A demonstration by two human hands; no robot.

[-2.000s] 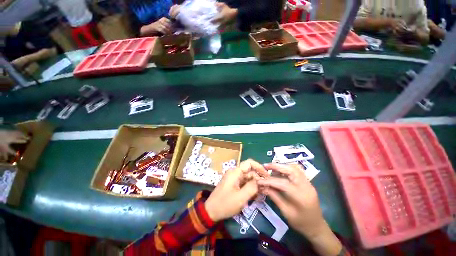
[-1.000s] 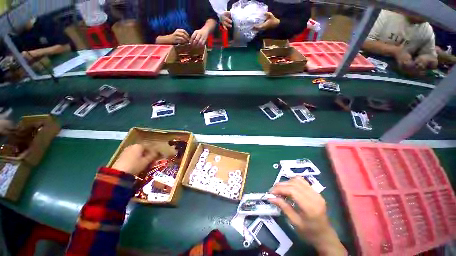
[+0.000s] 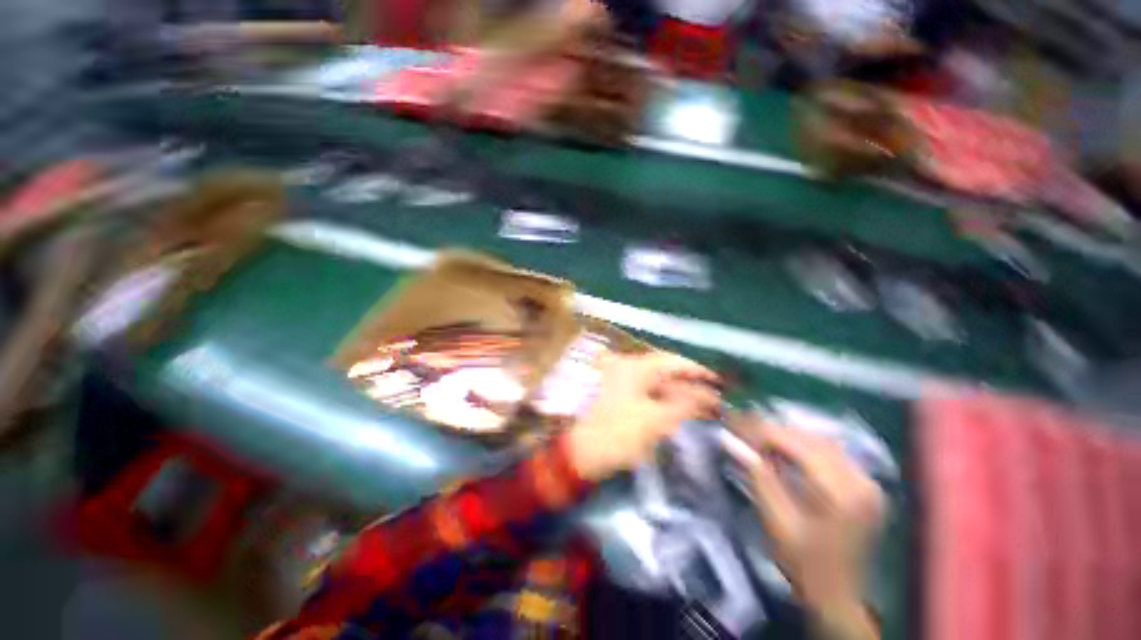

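The view is strongly blurred. My left hand [image 3: 632,406] is in front of the small box of white rings [image 3: 573,369], its fingers bent and close together. Something dark shows at its fingertips, too blurred to name. My right hand [image 3: 820,500] is just to the right, its fingertips on a pale frame [image 3: 736,440] that is partly hidden. More white frames [image 3: 676,531] lie below and between the hands. The larger cardboard box [image 3: 432,300], with copper-orange modules [image 3: 438,363] inside, stands to the left.
A pink tray [image 3: 1032,525] is at the right edge. Blurred units [image 3: 666,265] lie on the green belt [image 3: 738,294] beyond a white line. Another cardboard box [image 3: 225,206] is at the left. People's arms, boxes and pink trays are across the belt. A red stool [image 3: 175,500] is lower left.
My left hand has left the larger box and moved right, beside my right hand. The view has turned and tilted, so the boxes and tray appear further right, and everything is now blurred.
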